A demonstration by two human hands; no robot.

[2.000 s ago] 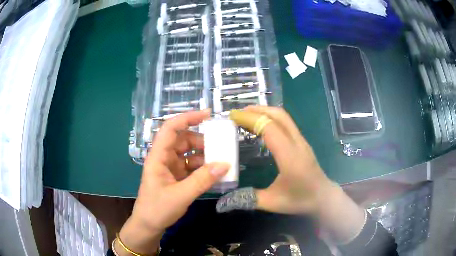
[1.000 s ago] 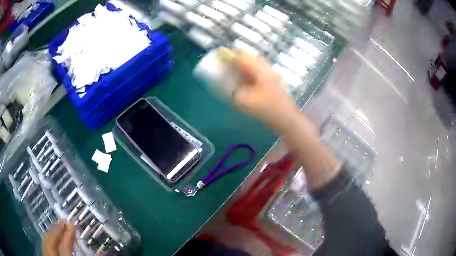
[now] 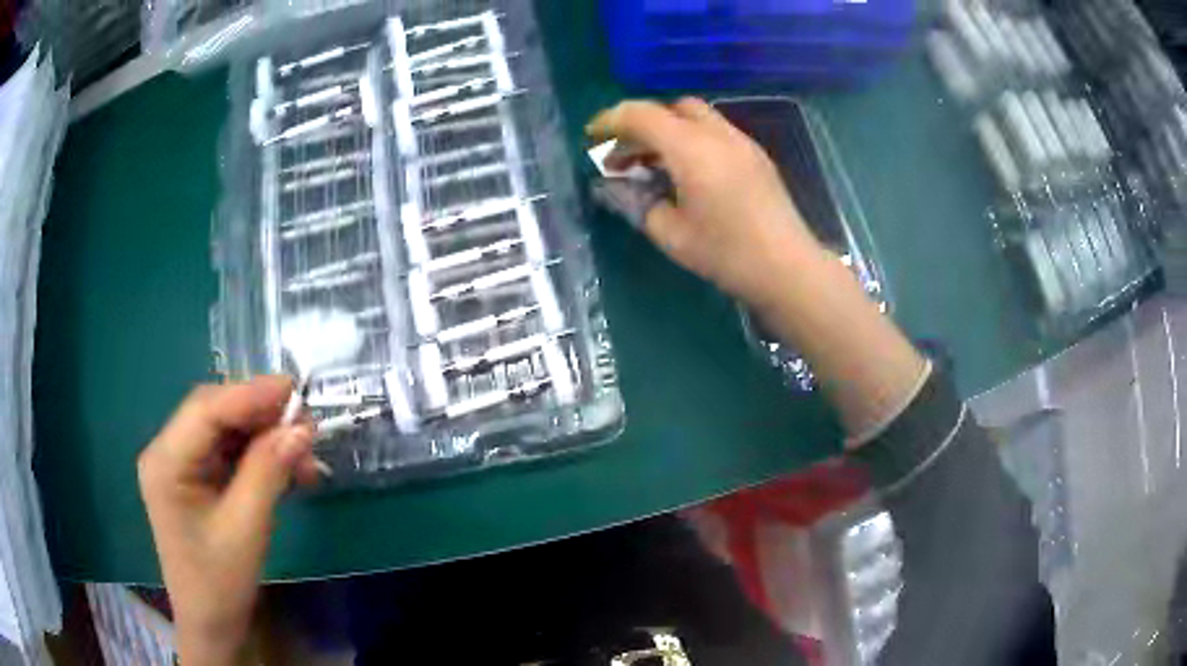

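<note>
The clear tray [image 3: 592,416] holds two columns of slim white-and-metal rods lying crosswise. My left hand [image 3: 234,455] is at its lower left corner, with thumb and fingers pinched on the end of a slim white rod [image 3: 294,403]. A blurred white blob [image 3: 322,341] shows just above these fingertips, over the left column; I cannot tell what it is. My right hand [image 3: 709,189] is right of the tray, beside the phone, and pinches a small flat white piece [image 3: 604,158] between its fingertips. The right thumb has a grey wrap.
The blue bin [image 3: 762,46] stands behind my right hand. The smartphone [image 3: 794,156] in its clear case lies partly under that hand and forearm. Filled side trays [image 3: 1061,195] are at the far right. White sheets [image 3: 29,351] are stacked at the left edge.
My right hand has come back from the side trays at the right, without the blurred white thing, and now holds a small white piece. My left hand now pinches a rod. The view has turned left.
</note>
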